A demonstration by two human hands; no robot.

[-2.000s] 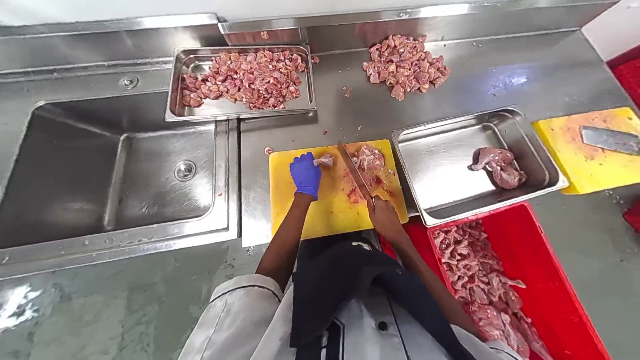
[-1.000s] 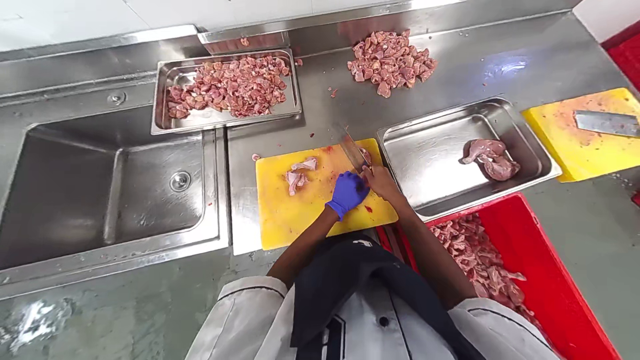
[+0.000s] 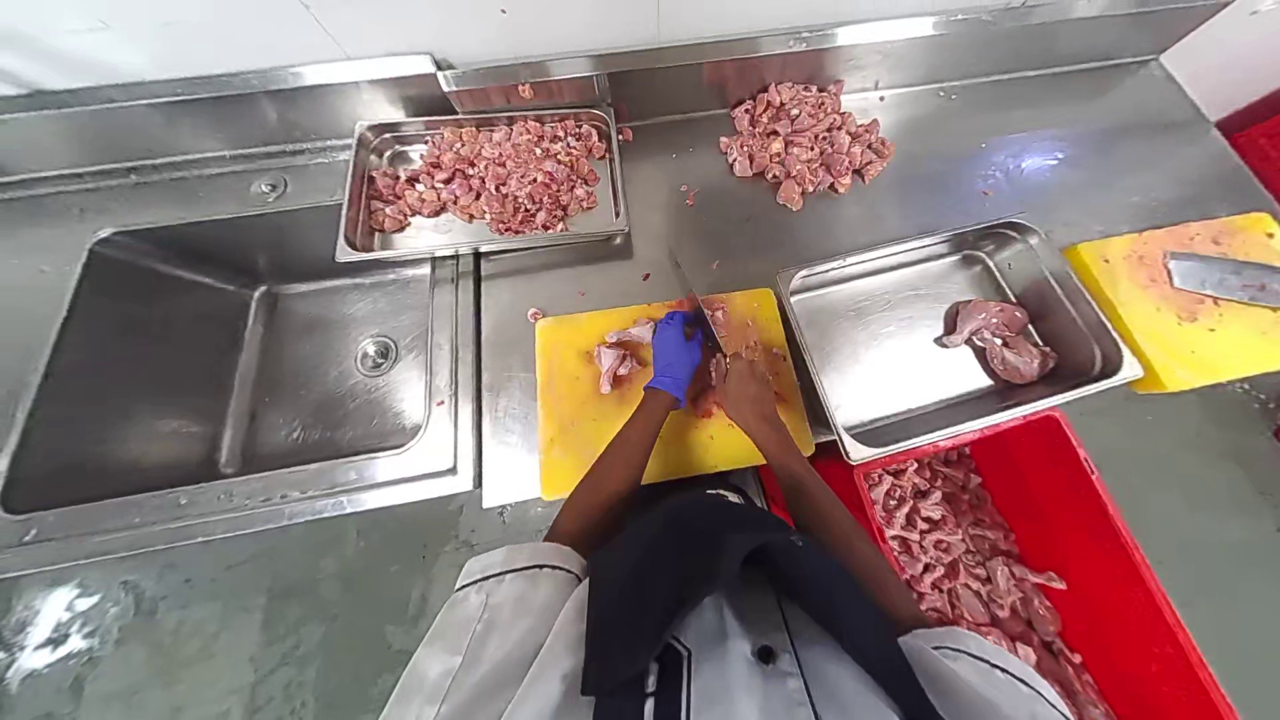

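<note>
On the yellow cutting board (image 3: 600, 450) my bare right hand (image 3: 747, 392) grips a knife (image 3: 700, 305), its blade pointing up and away over the board's far edge. Beside the blade, my left hand (image 3: 677, 352) wears a blue glove; its fingers are curled at raw meat, mostly hidden, so its grasp is unclear. Some raw meat (image 3: 740, 330) lies to the right of the blade. Pale pieces with bone (image 3: 617, 358) rest on the board just left of the glove.
A steel tray (image 3: 430, 243) of cut meat stands back left, beside the sink (image 3: 330, 330). A meat pile (image 3: 805, 143) sits behind. Right are a steel pan (image 3: 860, 370) with larger pieces (image 3: 1000, 338), a red crate (image 3: 1060, 500) of bony pieces, and another yellow board (image 3: 1130, 300) with a blade (image 3: 1225, 278).
My left hand has moved right from the bony piece to beside the knife. Two seconds ago the meat at the board's right lay more in one mass.
</note>
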